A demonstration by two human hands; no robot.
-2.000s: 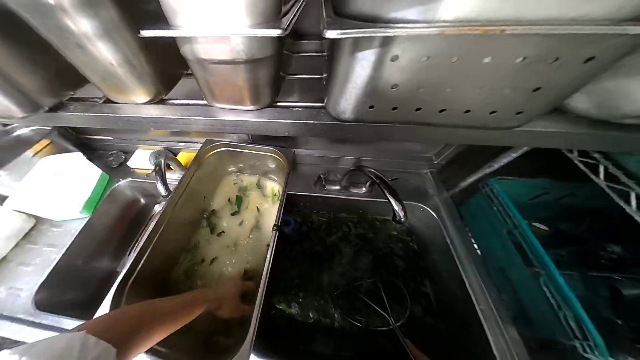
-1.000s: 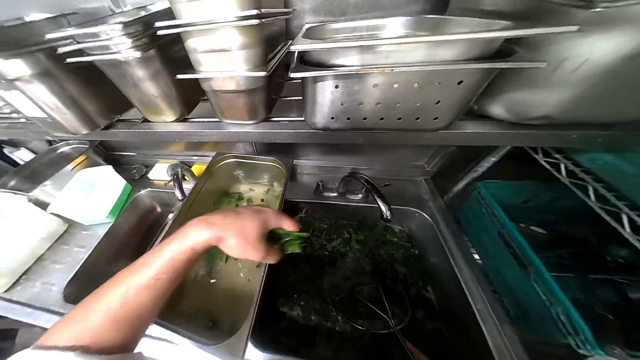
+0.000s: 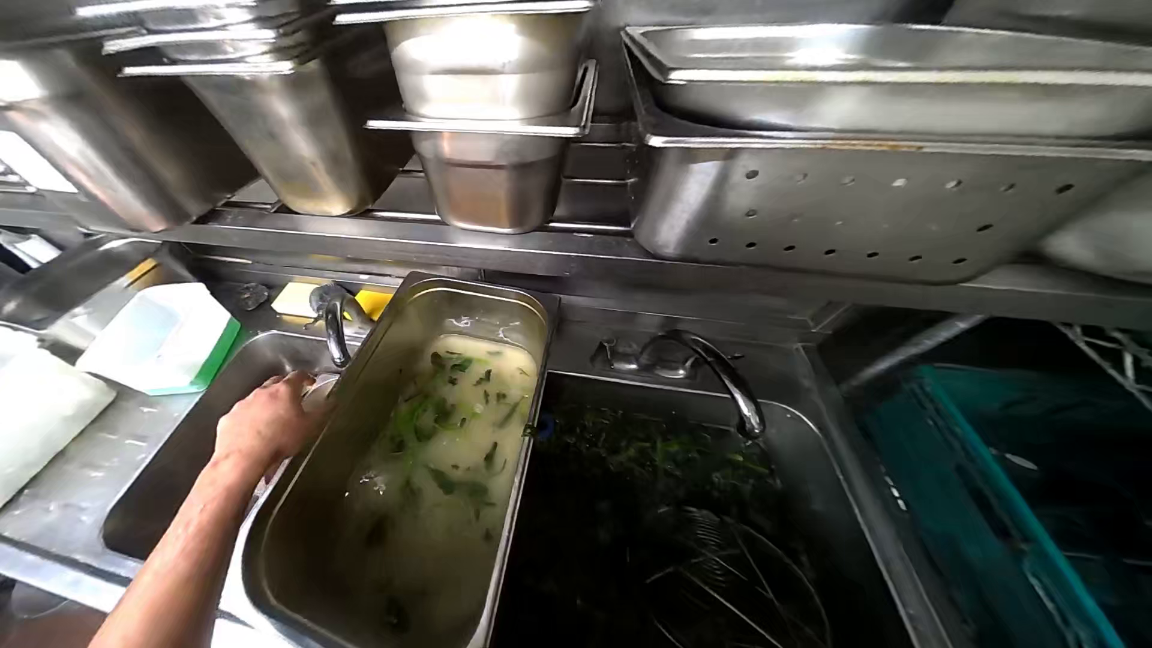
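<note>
My left hand [image 3: 270, 418] is at the left side of a deep steel pan [image 3: 540, 396], over the small sink [image 3: 162, 486]. Its fingers are around something round and pale near the pan's rim, too unclear to name. Cloudy water with loose green leaves [image 3: 441, 414] lies in the pan, which stands between the two sinks. To its right, the large sink holds dark water with a mass of leafy greens [image 3: 666, 450] and a wire skimmer [image 3: 765, 576]. My right hand is out of view.
A chrome faucet [image 3: 720, 369] arches over the large sink, another [image 3: 335, 328] over the small one. Yellow sponges [image 3: 373, 301] and a white and green container [image 3: 171, 342] sit at the left. Overhead, a shelf bears steel pans [image 3: 490, 171] and a perforated pan [image 3: 810, 198]. A teal crate [image 3: 1008, 504] stands right.
A second ago my left hand held greens between the pan and the large sink. It has moved left to the pan's outer side, and those greens are out of it.
</note>
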